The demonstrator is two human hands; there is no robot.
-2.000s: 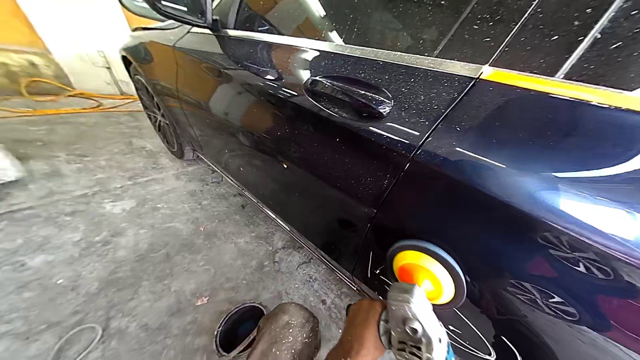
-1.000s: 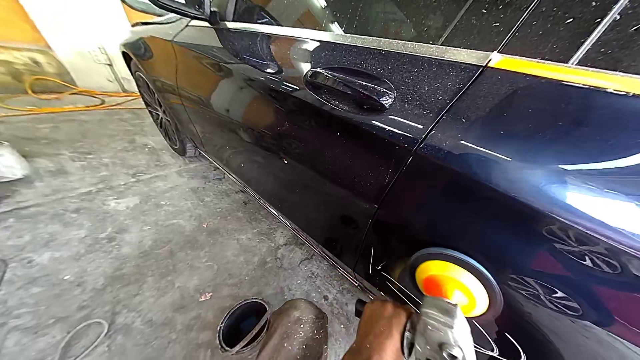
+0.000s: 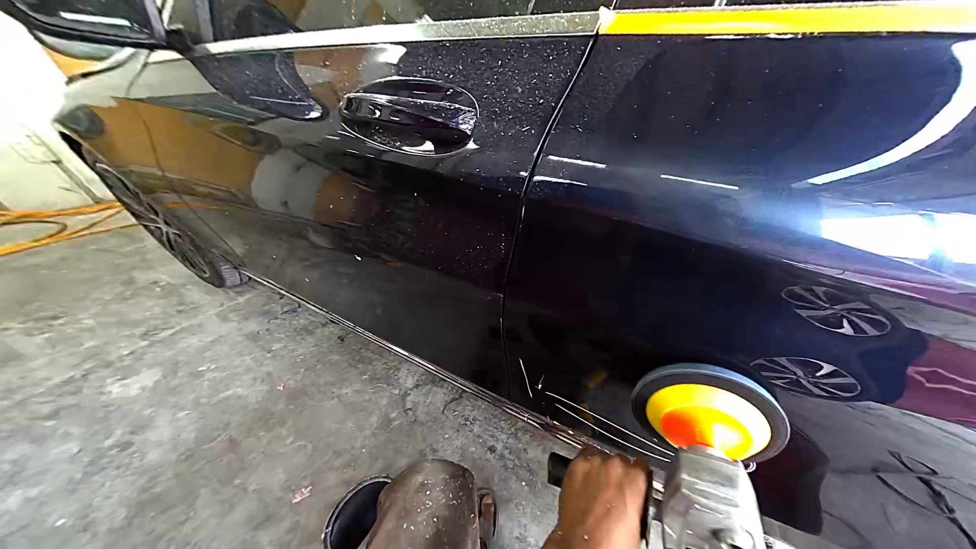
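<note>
A rotary polisher [image 3: 705,496] with a yellow and orange backing plate and a round pad [image 3: 709,412] is at the lower right, its pad against the lower part of a dark car's rear panel [image 3: 648,305]. My left hand [image 3: 602,499] is closed around the polisher's black side handle, left of the metal gear head. My right hand is out of view. Left of the panel seam, the door [image 3: 412,252] has a handle [image 3: 409,116] and is speckled with small light spots. Thin curved light lines show on the panel beside the pad.
Yellow tape [image 3: 762,20] runs along the window trim. A black bucket [image 3: 354,511] stands on the concrete floor beside my speckled knee [image 3: 427,503]. Orange cable or hose [image 3: 61,221] lies near the front wheel [image 3: 164,221]. The side mirror [image 3: 91,19] juts out at the upper left.
The polisher, with my left hand on its side handle, has moved right along the lower panel. The view has shifted somewhat.
</note>
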